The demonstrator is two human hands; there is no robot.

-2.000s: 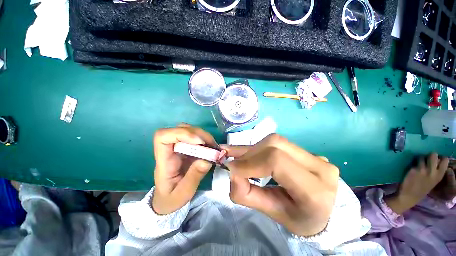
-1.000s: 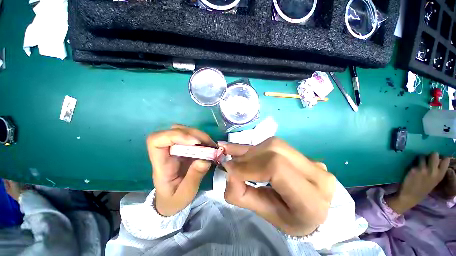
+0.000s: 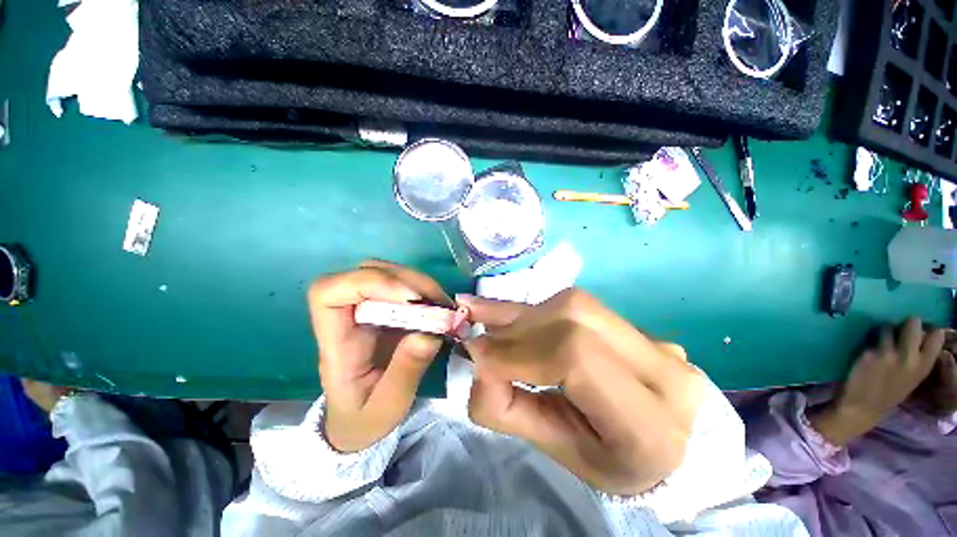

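A small piece with a pale white-pink side band, likely a watch case (image 3: 404, 317), is held edge-on between the fingers and thumb of my left hand (image 3: 367, 351). My right hand (image 3: 588, 383) has its fingertips pinched at the right end of the case; what they pinch is hidden, with only a thin dark edge showing just below. A white wipe (image 3: 540, 277) lies on the green mat behind and partly under my hands. A clear round dish (image 3: 502, 217) stands beyond it, with a clear round lid (image 3: 433, 179) overlapping its left side.
Black foam trays (image 3: 472, 89) with ringed watch heads stand behind. A yellow stick (image 3: 588, 197), crumpled wrapper (image 3: 659, 185), tweezers (image 3: 720, 190) and black pen (image 3: 746, 178) lie right. A white label (image 3: 141, 227) is left; a black block (image 3: 838, 290) is near another person's hands (image 3: 887, 383).
Both hands and the case have shifted slightly left since two seconds ago, and the case is held more level. In the last second they stay nearly still. A neighbour's sleeve at lower left has moved.
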